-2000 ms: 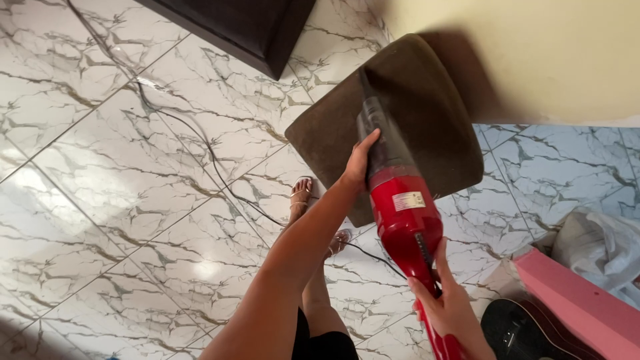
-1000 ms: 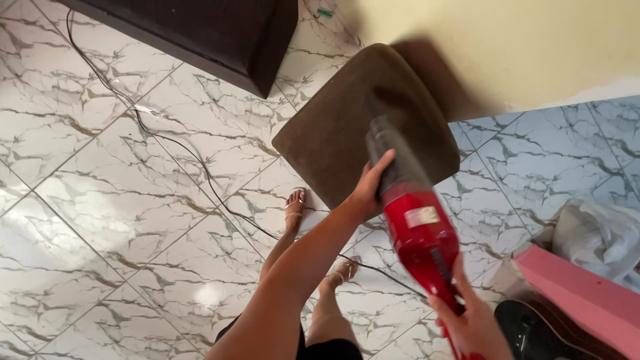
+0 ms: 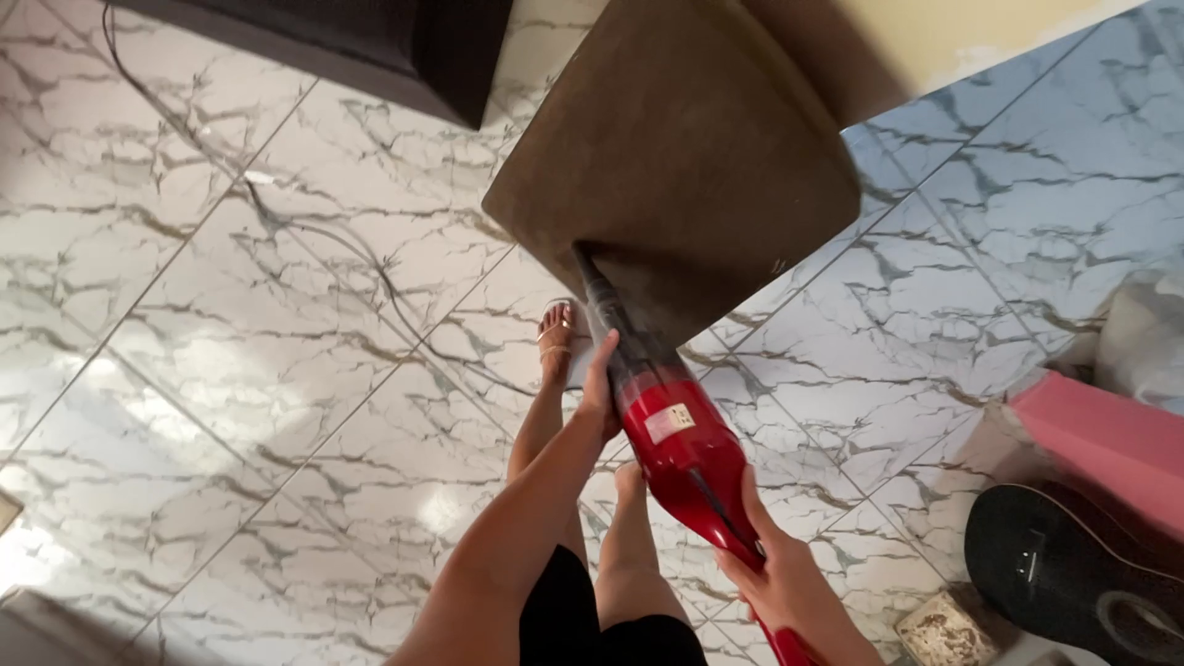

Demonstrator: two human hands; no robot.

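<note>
A red handheld vacuum cleaner [image 3: 684, 444] with a dark translucent front and narrow black nozzle lies diagonally between my hands. My left hand [image 3: 601, 388] supports it from the left side, near where the red body meets the translucent part. Around the rear handle, my right hand [image 3: 782, 564] is closed. The nozzle tip is at the lower left part of a brown cushion-like seat [image 3: 684, 157], close to its edge; whether it touches the surface is hard to tell.
A power cord [image 3: 384, 277] runs over the marble-patterned tile floor [image 3: 231, 370]. Dark furniture [image 3: 370, 46] stands upper left, a pale yellow wall [image 3: 962, 37] upper right. At the right are a pink panel [image 3: 1110, 444], a black guitar [image 3: 1027, 555] and a stained block [image 3: 943, 631]. My sandaled foot [image 3: 555, 338] is below the seat.
The vacuum's nozzle has moved from the upper middle of the seat to its lower left edge. Both hands have stayed on the vacuum. The view has shifted.
</note>
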